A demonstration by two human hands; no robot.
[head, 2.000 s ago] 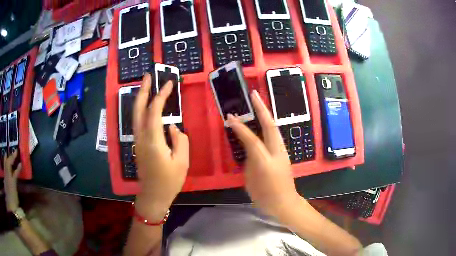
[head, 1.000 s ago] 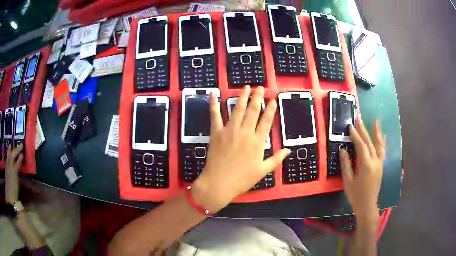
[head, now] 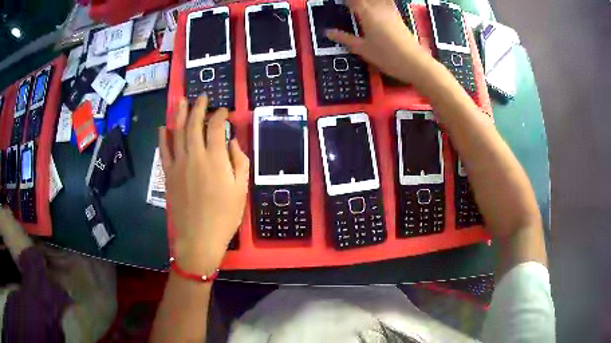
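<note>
A red foam tray [head: 288,257] holds two rows of black keypad phones with white screen surrounds, face up with dark screens. My left hand [head: 205,179] lies spread over the front-left phone and hides most of it. My right hand [head: 380,32] is at the back row, its fingers over the top of the middle phone [head: 340,65]; its far fingers are cut off by the top edge. My right forearm covers part of the front-right phone [head: 468,201]. The front phone in the middle [head: 349,155] sits slightly tilted.
Loose batteries [head: 110,87] in white, orange, blue and black lie left of the tray. Another red tray with phones [head: 44,167] stands at far left, beside another person's arm [head: 15,230]. A white item [head: 500,59] lies at the right. A phone tray shows below the table edge.
My left hand has moved left from the middle front phones to the front-left phone. My right hand has moved from the front-right phone up to the back row.
</note>
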